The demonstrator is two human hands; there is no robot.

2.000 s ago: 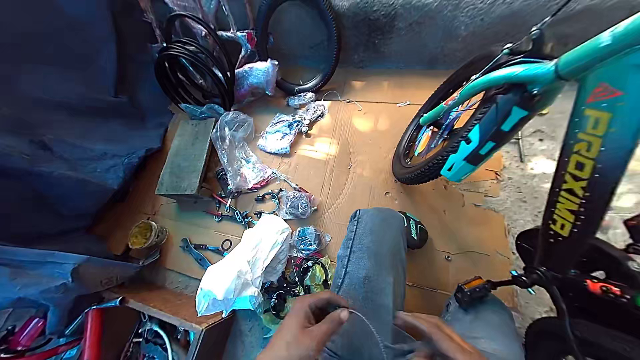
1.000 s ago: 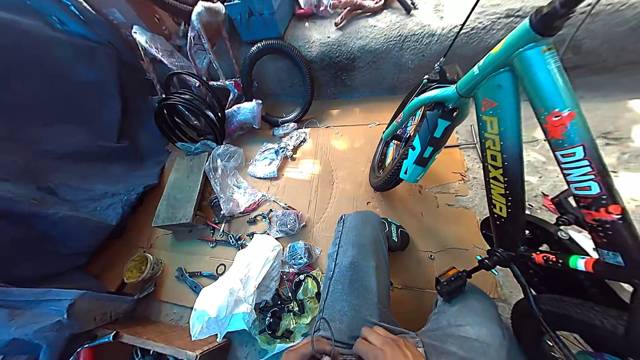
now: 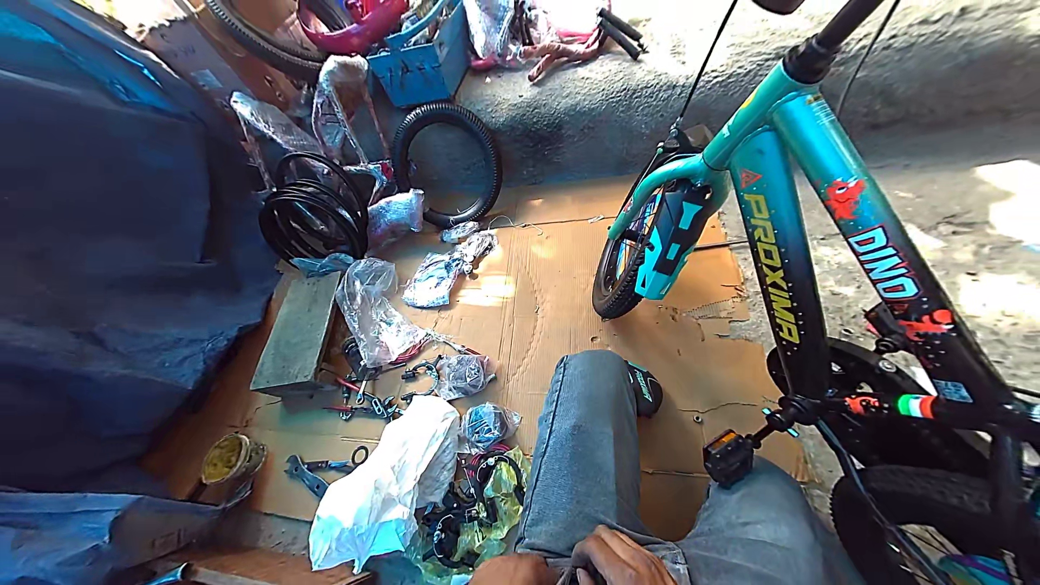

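Note:
Both hands are low at the bottom edge, over the lap. My left hand (image 3: 513, 570) is cut off by the frame, so its fingers are hidden. Beside it, my right hand (image 3: 619, 557) is bent over something dark at the lap that I cannot make out. To the right stands a teal and black bicycle frame (image 3: 768, 244), its pedal (image 3: 729, 457) above my right knee. Left of my legs lie a white plastic bag (image 3: 390, 483), black brake parts (image 3: 459, 520) on yellowish plastic and a small plastic-wrapped part (image 3: 487, 426).
Flattened cardboard (image 3: 552, 268) covers the ground. On it are a wooden block (image 3: 299, 333), an adjustable wrench (image 3: 305, 476), a tub of grease (image 3: 227, 459) and clear plastic bags (image 3: 374, 313). Behind are coiled black tubing (image 3: 317, 211), a loose tire (image 3: 448, 162) and a blue crate (image 3: 421, 69). A dark tarp (image 3: 114, 244) hangs left.
Two seconds ago both hands were apart above the lap with a thin cable between them; now they are lower and closer together. The view has tilted up and shows more of the bicycle.

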